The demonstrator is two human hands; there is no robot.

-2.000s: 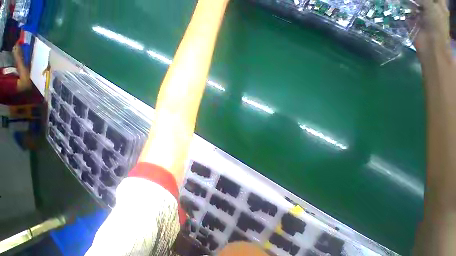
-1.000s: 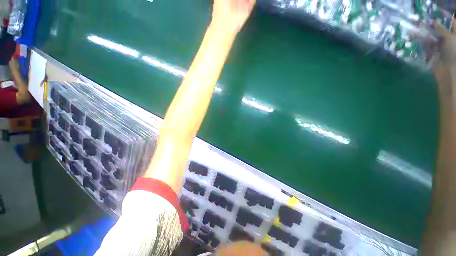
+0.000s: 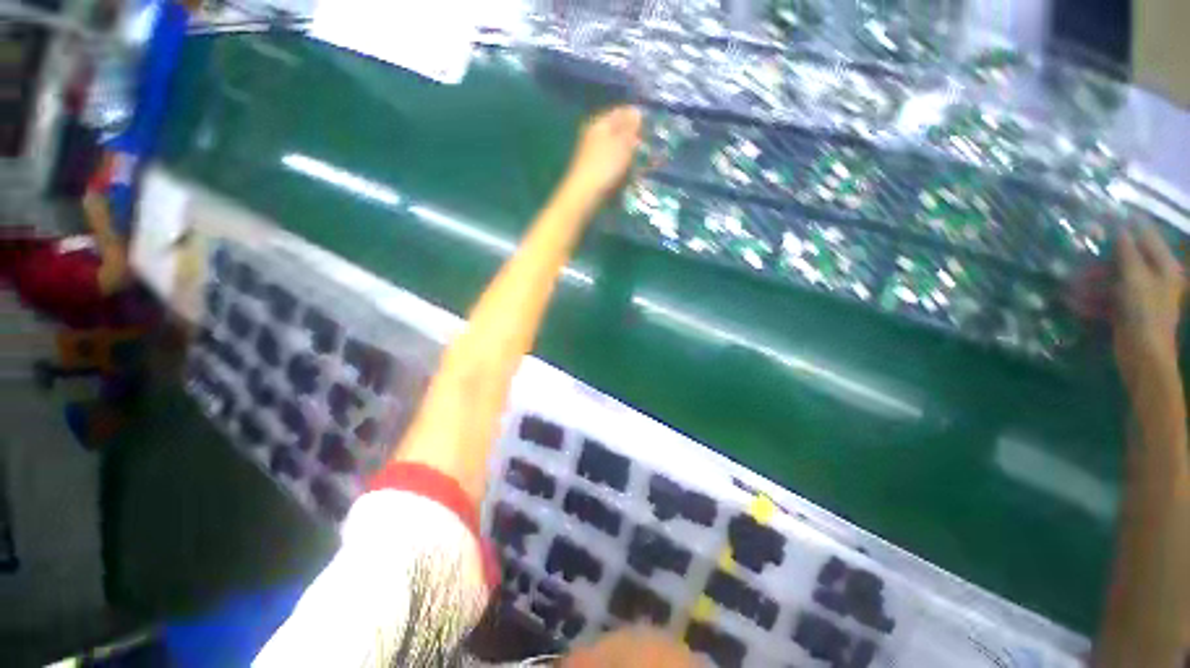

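A clear tray of green circuit boards (image 3: 835,183) lies across the far side of the green belt, blurred. My left hand (image 3: 611,141) is closed on its left end. My right hand (image 3: 1138,272) is at its right end, blurred, with the fingers against the tray edge. Behind this tray, more clear trays with green boards (image 3: 900,26) show at the back. A tray of black plastic housings (image 3: 672,502) lies on the white surface near me.
Stacked trays of black housings (image 3: 287,379) stand at the left, partly behind my left arm. Yellow tape (image 3: 762,506) shows through the near tray. A white sheet (image 3: 398,33) lies at the back. Another person's red sleeve (image 3: 52,277) is at far left.
The tray of boards between my hands has come further into view and nearer over the belt. My view has shifted, showing more of the back, with other board trays and a white sheet.
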